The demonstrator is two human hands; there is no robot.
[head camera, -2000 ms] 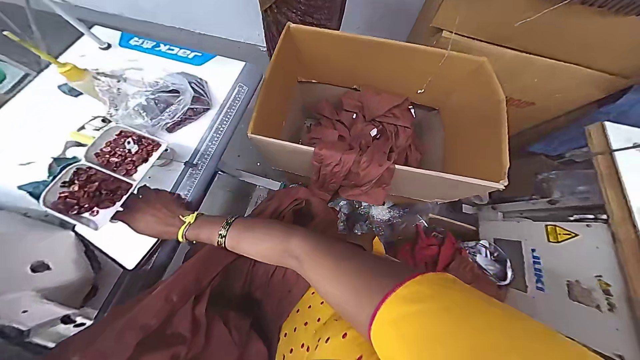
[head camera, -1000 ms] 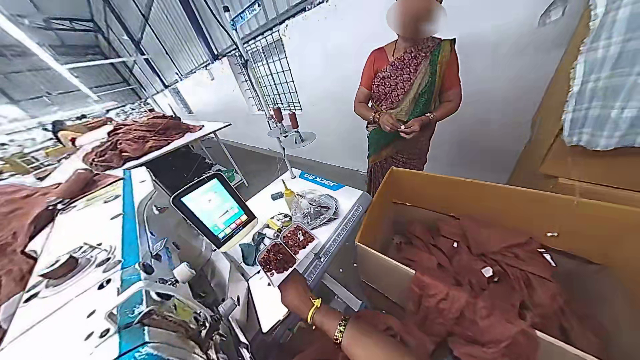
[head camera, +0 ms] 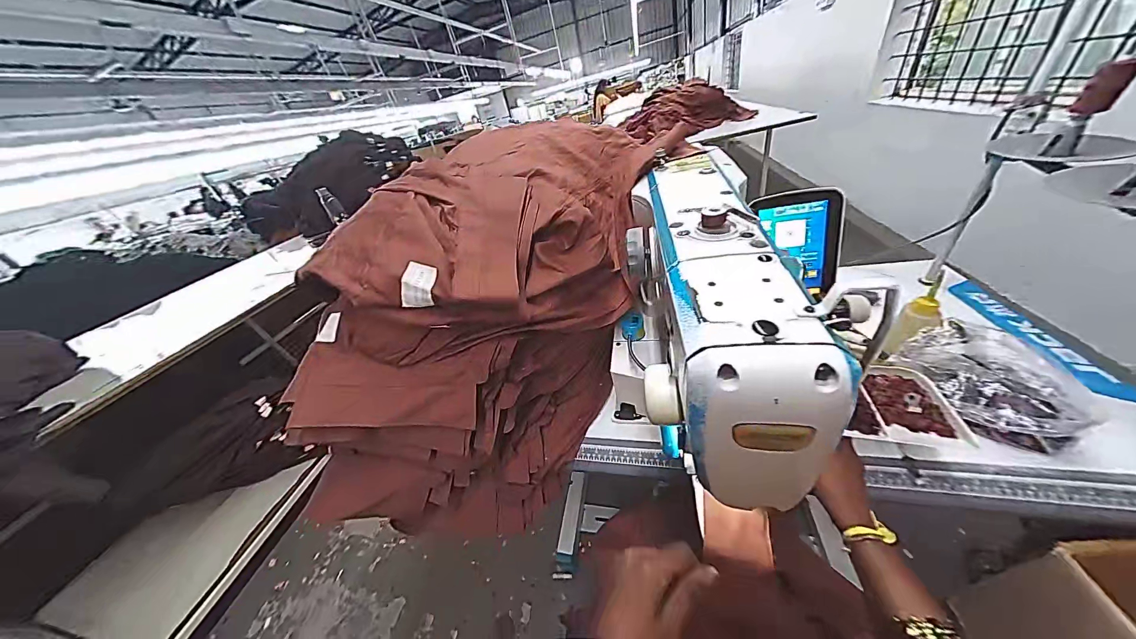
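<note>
A white and blue Jack industrial sewing machine (head camera: 763,355) fills the middle right. My right hand (head camera: 834,475) reaches in behind the machine head, next to the tray of small dark red pieces (head camera: 914,404); its fingers are hidden. Low in the view my left hand (head camera: 652,586) is blurred and lies over brown cloth (head camera: 799,586); whether it grips the cloth is unclear. A strip of brown cloth runs up under the machine head. Left of the machine a tall stack of brown garment pieces (head camera: 461,293) hangs over the table edge, with white tags on it.
A lit control screen (head camera: 803,235) stands behind the machine. A yellow-capped bottle (head camera: 919,319) and a clear plastic bag (head camera: 1003,382) lie at the right. A cardboard box (head camera: 1056,586) sits low right. Dark cloth piles (head camera: 98,284) and a thread stand (head camera: 985,177) flank the machine.
The view has swung far left, onto the machine and the garment stack. My left hand now shows; neither earlier frame showed it. My right hand was beside the tray in both earlier frames.
</note>
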